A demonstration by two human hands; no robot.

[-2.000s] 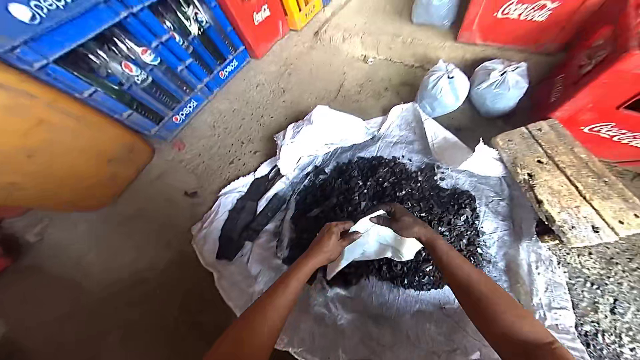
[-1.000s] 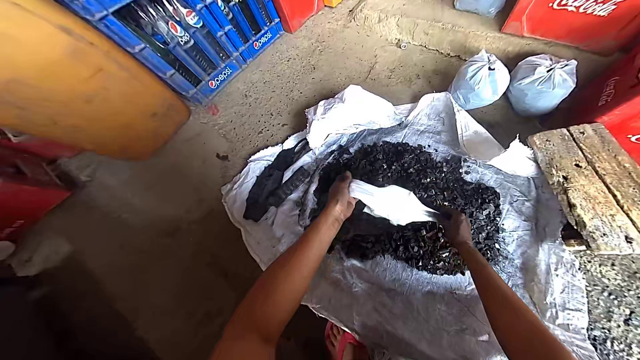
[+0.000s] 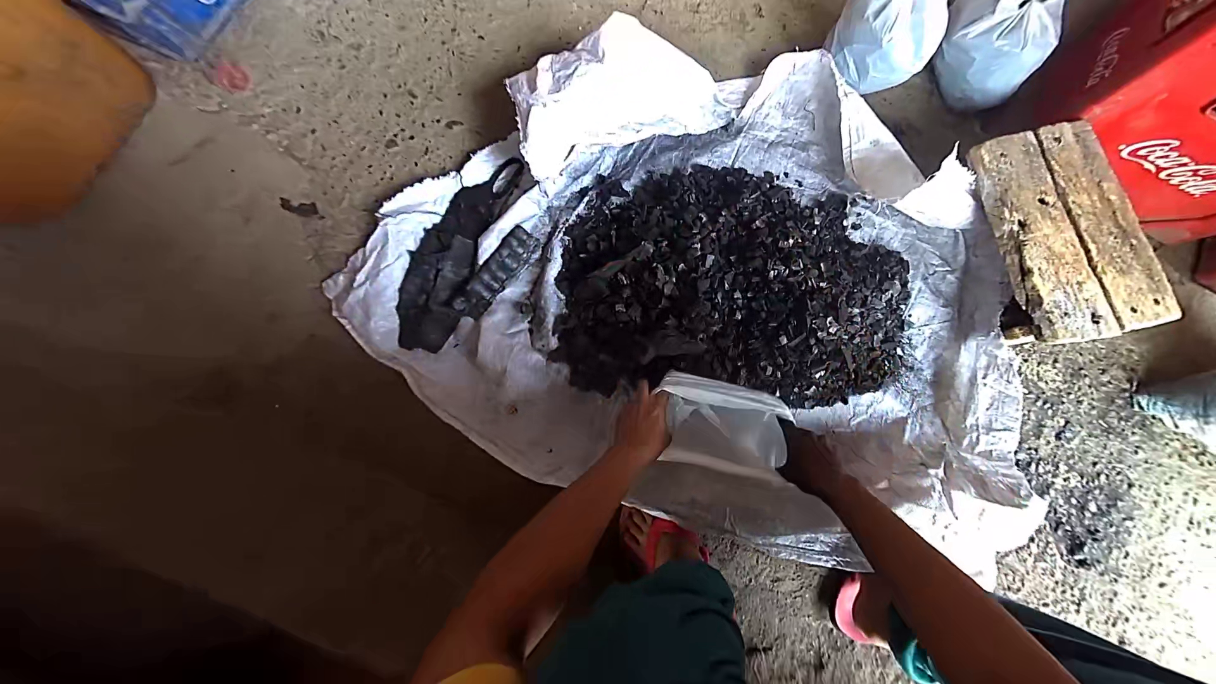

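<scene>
My left hand [image 3: 644, 425] grips the left side of a translucent white plastic bag [image 3: 722, 432] at the lower edge of a pile of black charcoal pieces [image 3: 741, 275]. At the bag's right side, my right hand [image 3: 807, 459] holds it, with the fingers partly hidden. The bag's mouth is spread between both hands, and no filling shows in it. Beneath the charcoal lies a spread white woven sack [image 3: 560, 418]. Left of the pile, a dark, blackened cloth-like piece [image 3: 442, 271] and a small ridged dark piece [image 3: 501, 271] rest on the sack.
Two tied plastic bags [image 3: 888, 43] [image 3: 997, 52] stand beyond the sack. At the right are a weathered wooden plank stool [image 3: 1073, 233] and red Coca-Cola crates [image 3: 1164, 142]. A yellow container [image 3: 66, 114] and a blue crate [image 3: 171, 19] are at the upper left. My sandalled feet [image 3: 665, 539] are below.
Both hands have moved from over the charcoal to its near edge. The bag, stretched narrow between them one second ago, is now spread wider. The view has tilted down toward my feet.
</scene>
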